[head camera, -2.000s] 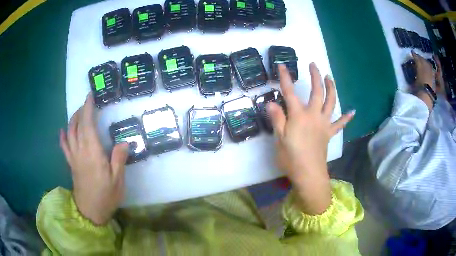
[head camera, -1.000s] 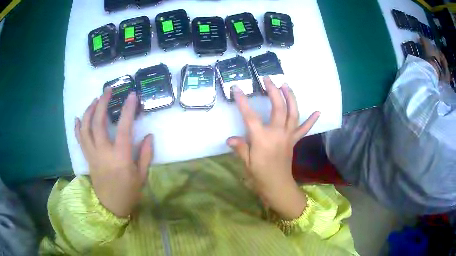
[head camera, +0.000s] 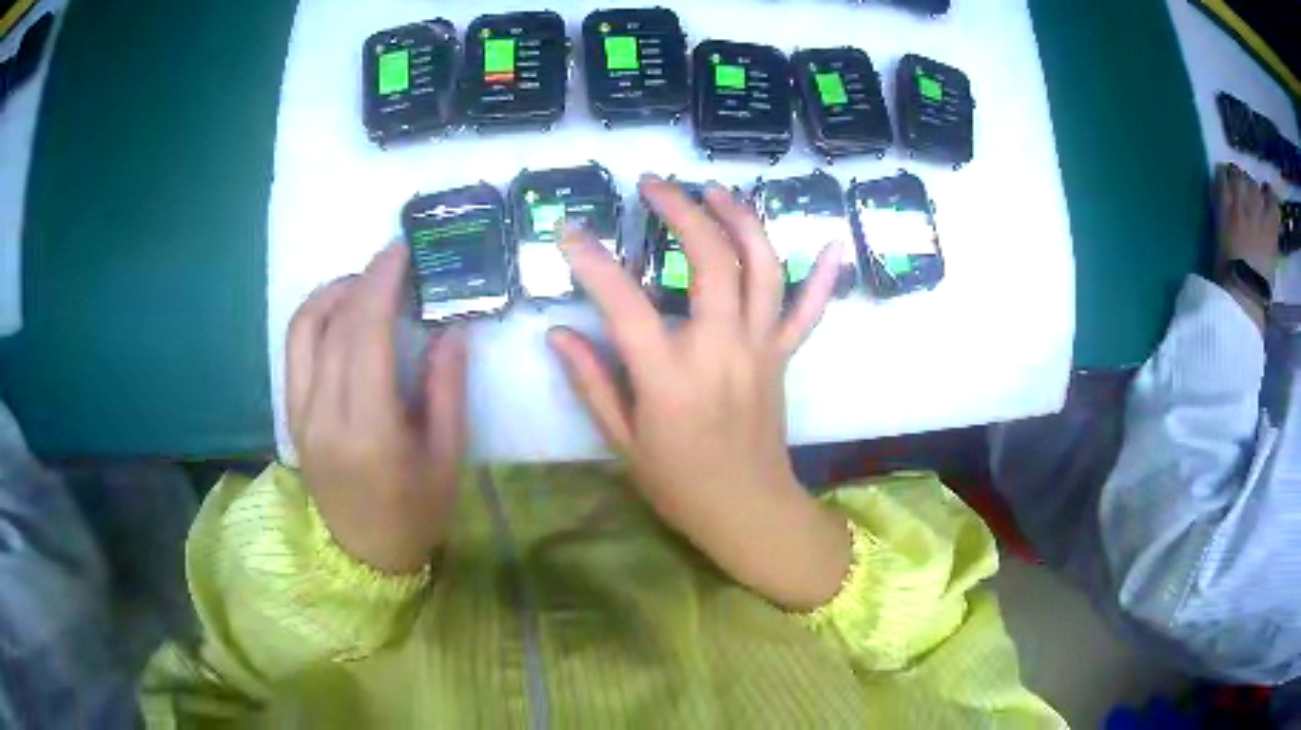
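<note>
Black smartwatch units without straps lie in rows on a white foam board (head camera: 942, 371). The front row holds the leftmost watch (head camera: 458, 254) with small green text lines, the second watch (head camera: 542, 214) with a green block and glare, and several more to the right. My right hand (head camera: 713, 385) is over the row, fingers spread, its index fingertip at the second watch; its other fingers partly cover the third watch (head camera: 674, 268). My left hand (head camera: 374, 428) is beside the lower left corner of the leftmost watch, fingers apart, holding nothing.
A row of watches (head camera: 638, 69) with green blocks lies behind. The green mat (head camera: 157, 228) flanks the board. At right, a neighbour's hand (head camera: 1247, 221) and pale blue-white sleeve (head camera: 1191, 428) are by another board with watches. Another pale sleeve shows at the left edge.
The view has shifted, so the board sits further right. My right hand has moved left along the front row to the second watch. More of the front-row watches now show green blocks.
</note>
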